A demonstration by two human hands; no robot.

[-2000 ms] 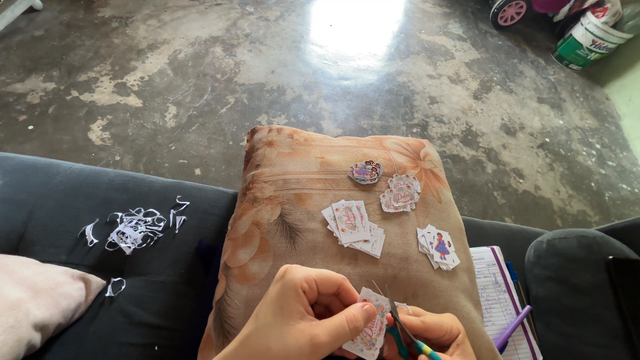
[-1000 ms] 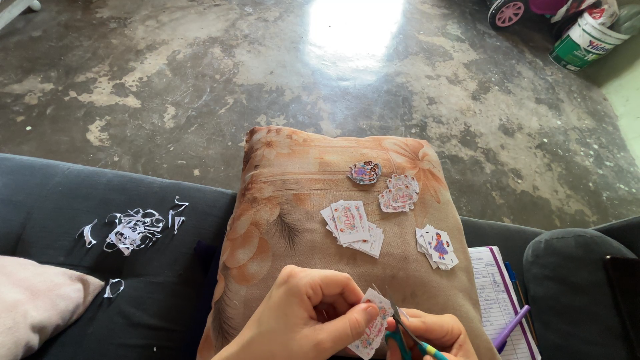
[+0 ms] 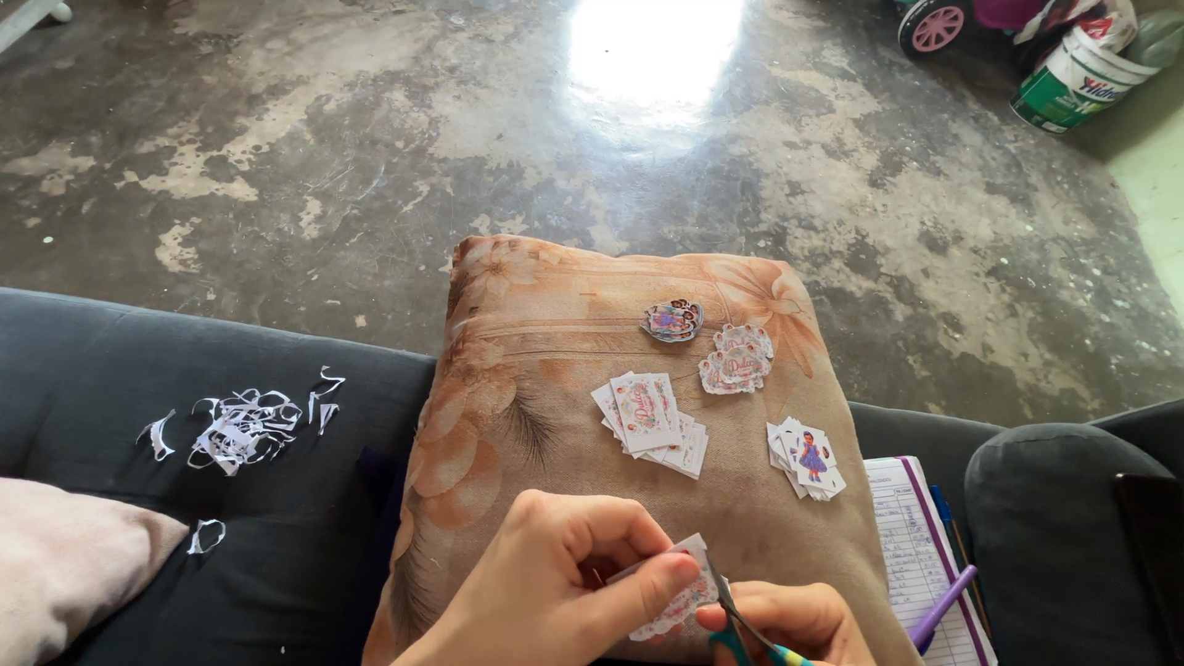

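Note:
My left hand (image 3: 573,583) pinches a small printed paper card (image 3: 680,601) between thumb and fingers, low over a floral cushion (image 3: 573,342). Scissors with teal and yellow handles (image 3: 740,634) are in my right hand (image 3: 800,620), their blades against the card's right edge. Ahead on the cushion lie a stack of uncut rectangular cards (image 3: 643,416), a pile of cards trimmed round their outline (image 3: 738,361), a pile of cut-out doll figures (image 3: 672,320), and a stack of square cards with a figure in a purple dress (image 3: 809,458).
White paper offcuts (image 3: 245,430) lie on the dark sofa seat (image 3: 305,555) at left, near a pale cushion (image 3: 74,564). On the right are a notebook (image 3: 911,518) with writing, a purple pen (image 3: 943,606) and a dark padded armrest (image 3: 1064,518). A bucket (image 3: 1078,83) stands on the floor.
The held card has turned and shifted slightly between my fingers, with the scissors still at its right edge. The piles on the cushion have not moved.

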